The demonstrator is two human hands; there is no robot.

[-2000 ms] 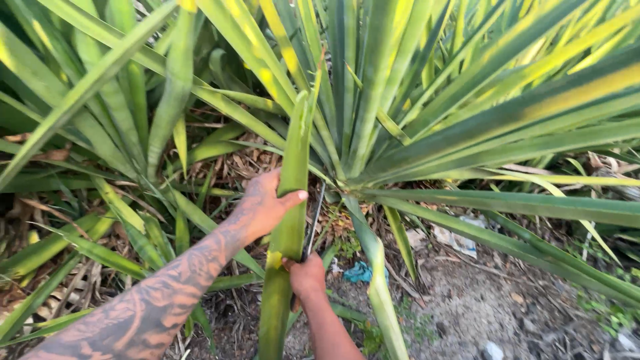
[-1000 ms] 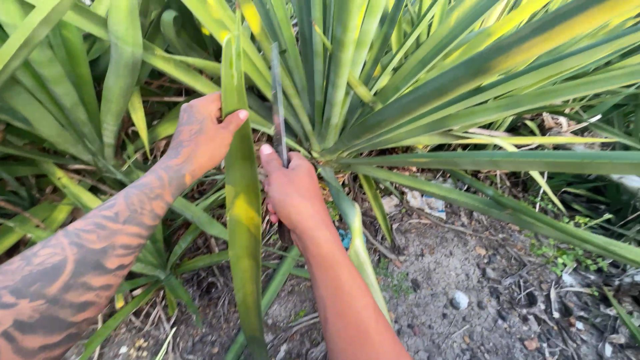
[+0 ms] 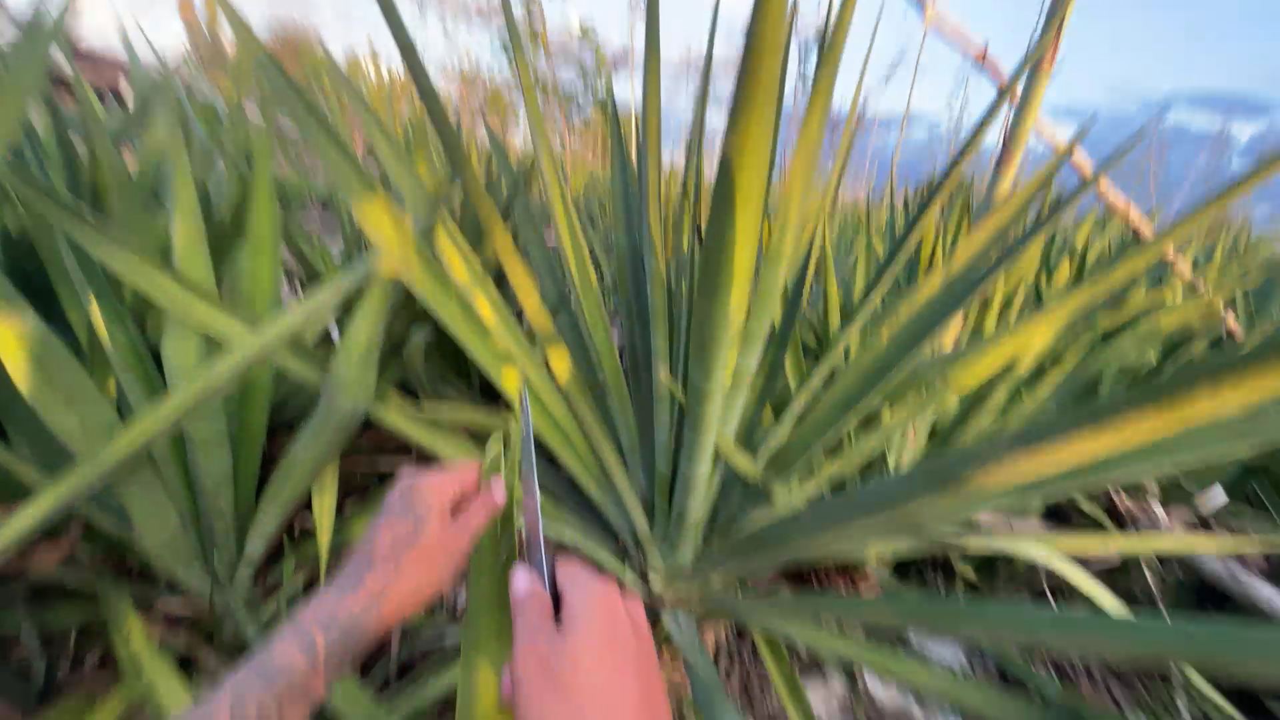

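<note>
My left hand (image 3: 425, 530), on a tattooed forearm, grips a long green agave-like leaf (image 3: 487, 610) near its upper end. Just to the right, my right hand (image 3: 585, 630) is closed on the dark handle of a knife (image 3: 533, 490). The narrow metal blade points up along the leaf's right edge; whether it touches the leaf I cannot tell. Behind both hands stands a large spiky plant (image 3: 690, 400) with stiff green and yellow-lit leaves fanning out from its base. Blur softens the hands, and the lower part of the held leaf runs out of view.
More spiky plants (image 3: 215, 360) crowd the left side. Long stiff leaves (image 3: 1000, 625) reach across the right, low over ground with dry litter. A leaning brown stalk (image 3: 1110, 195) crosses the upper right, beneath the sky.
The view has tilted up, bringing in the sky. Two seconds ago my right hand was lower on the leaf; it then came up beside my left hand, with the blade upright. My left hand still holds the leaf.
</note>
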